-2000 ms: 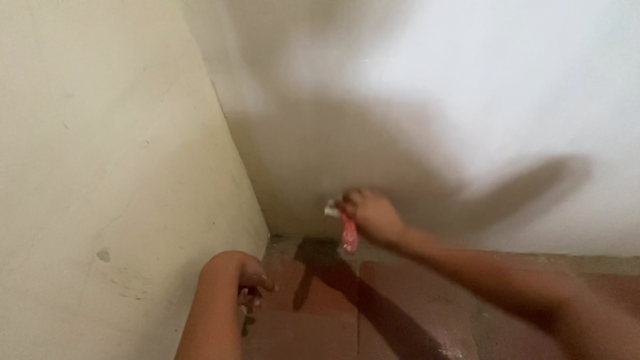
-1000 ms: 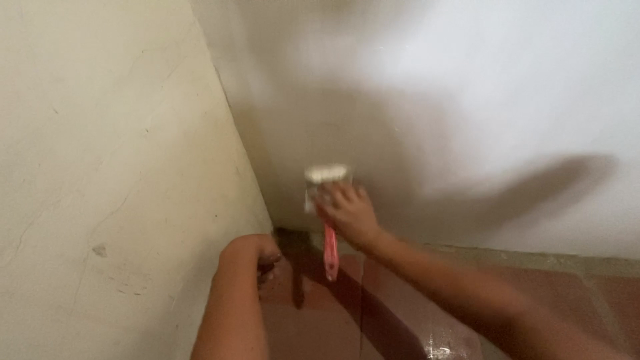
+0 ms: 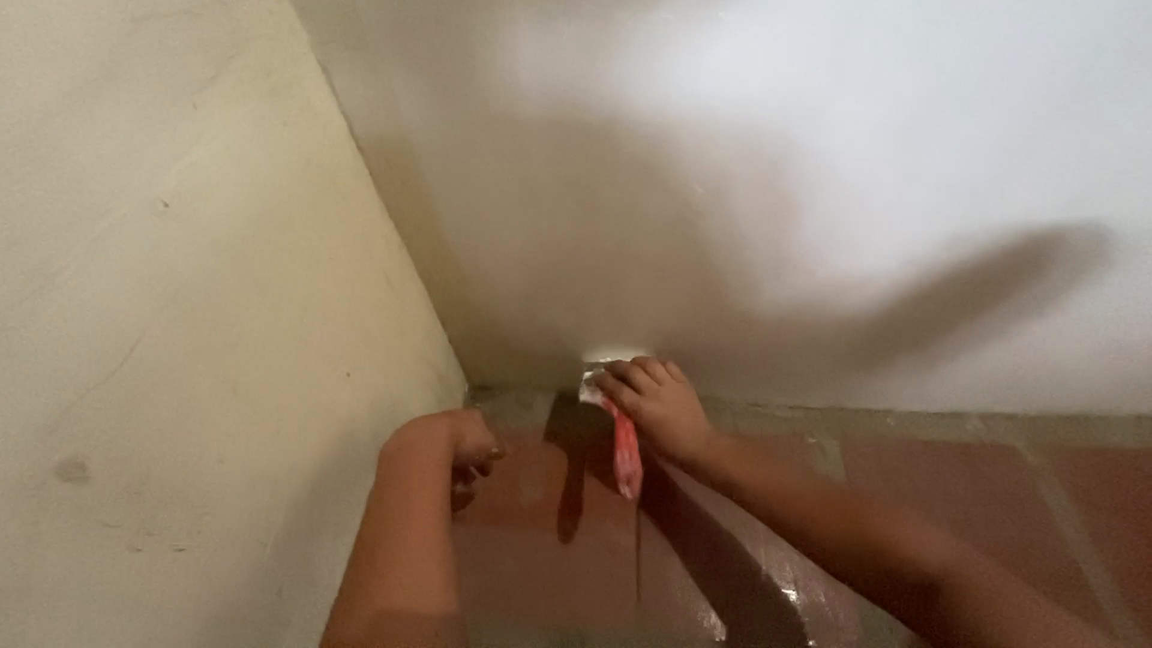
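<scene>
In my right hand (image 3: 655, 405) is a paintbrush with a red handle (image 3: 626, 454). Its pale bristles (image 3: 616, 354) touch or nearly touch the foot of the white wall (image 3: 864, 198), just above the floor edge, and the handle points down toward me. My fingers lie over the metal ferrule. My left hand (image 3: 472, 454) hangs bent at the wrist to the left of the brush, near the corner; its fingers are curled and partly hidden, and whether they hold anything cannot be seen.
A cream wall (image 3: 207, 297) rises on the left and meets the white wall at a corner. Reddish floor tiles (image 3: 936, 486) with grey joints lie below, with wet-looking shiny spots near my right forearm. Shadows of the arms and brush fall on wall and floor.
One second ago the brush was higher on the white wall; my right hand has brought it down to the wall's foot. My left hand stays near the corner.
</scene>
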